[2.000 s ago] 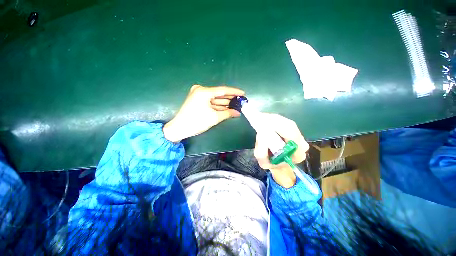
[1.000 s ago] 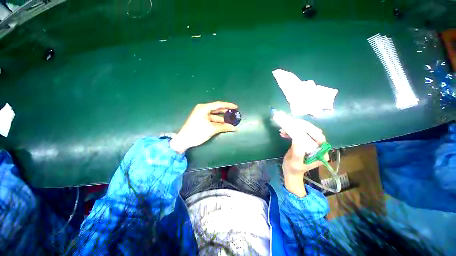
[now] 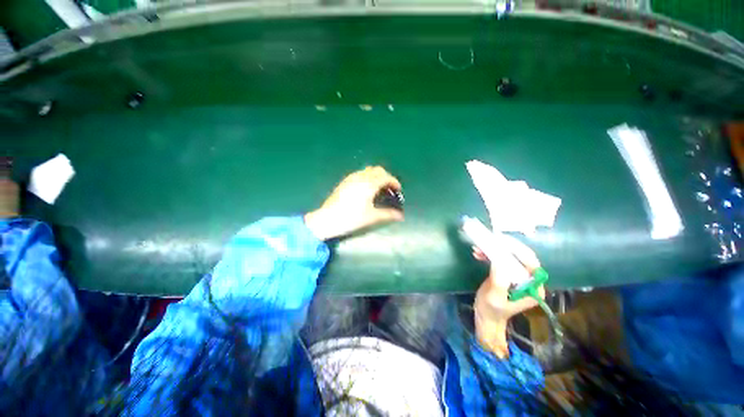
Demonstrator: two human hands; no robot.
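Observation:
My left hand (image 3: 359, 202) is above the green belt, fingers curled around a small black round part (image 3: 388, 197) that shows at its fingertips. My right hand (image 3: 507, 281) holds a whitish glue syringe (image 3: 483, 236) with its tip pointing up and left, apart from the black part. A bright green cap (image 3: 530, 285) is at the syringe's rear, with a pale hose (image 3: 551, 313) trailing down from it. A crumpled white tissue (image 3: 515, 200) lies on the belt just beyond my right hand.
Black parts (image 3: 135, 100) lie spaced along the green belt (image 3: 245, 155). White strips (image 3: 648, 183) lie at right, with shiny clear pieces (image 3: 718, 204) beyond. A smaller white piece (image 3: 52, 177) lies far left beside a person's blue sleeve (image 3: 33, 269). A metal-edged rail (image 3: 326, 11) runs behind.
The syringe tip was at the black part two seconds ago and is now apart to its right. My left fingers have closed further around the part. The view has tilted up, showing the rail.

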